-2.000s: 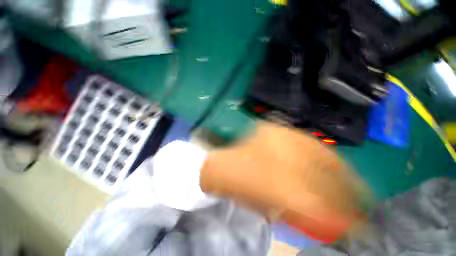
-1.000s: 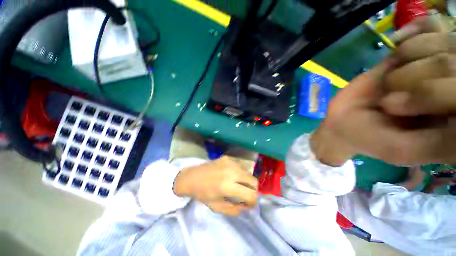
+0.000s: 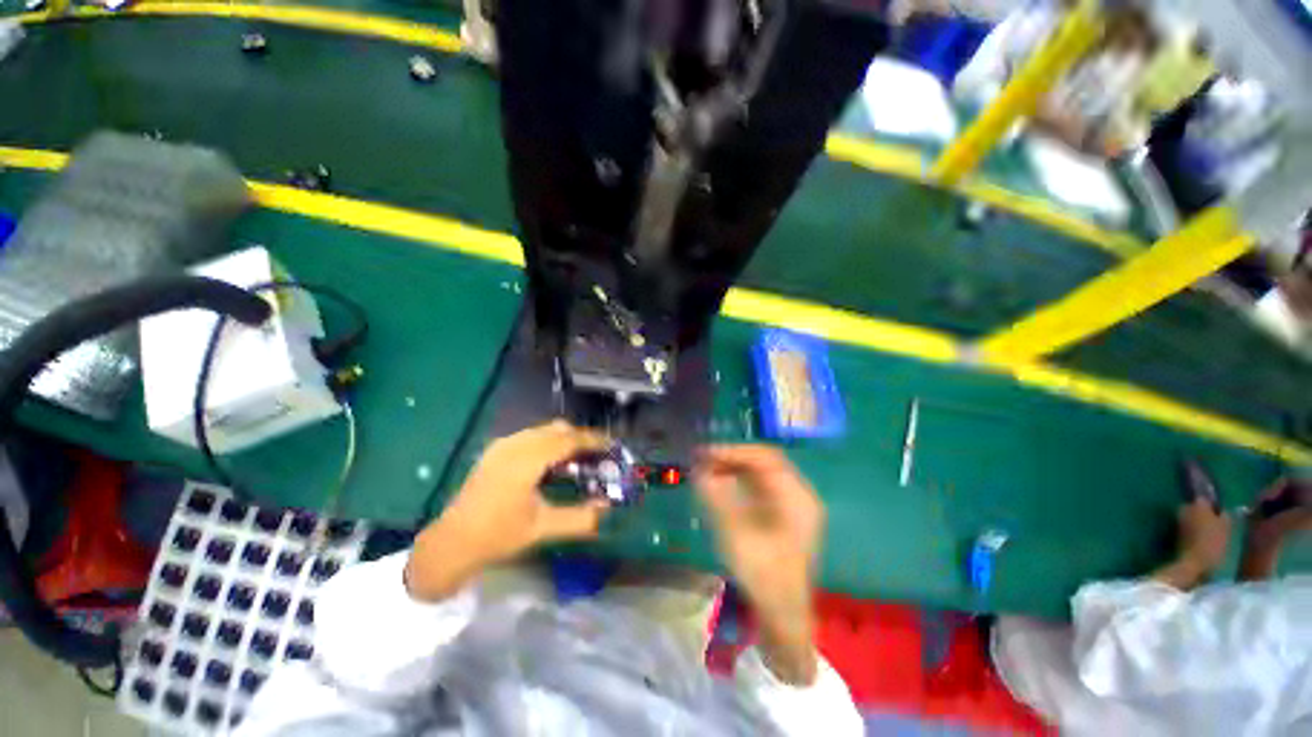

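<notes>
My left hand point(image 3: 504, 504) is in front of the press, thumb and fingers around a small dark unit with a round, shiny middle point(image 3: 616, 475). My right hand point(image 3: 766, 518) is just right of it, blurred, fingertips close together near the unit; whether they hold a tiny part cannot be told. The tall black press point(image 3: 597, 216) stands behind the hands. Its block with a pale metal front plate point(image 3: 616, 372) has small bits on top. The hands partly hide the press base, where a red light shows. A blue bin point(image 3: 826, 415) with pale contents lies right of the press.
A white compartment tray point(image 3: 180, 612) of dark units is lower left. A white box point(image 3: 230, 396), black hose point(image 3: 137, 298) and grey plastic packaging point(image 3: 137, 195) are left. A thin silvery stick point(image 3: 909, 439) and small blue item point(image 3: 986, 559) lie right. Another person's hands point(image 3: 1206, 533) are far right.
The view has shifted, showing more of the line. My right hand has come down from high on the right. My left hand has moved up from near my lap and now holds a dark unit.
</notes>
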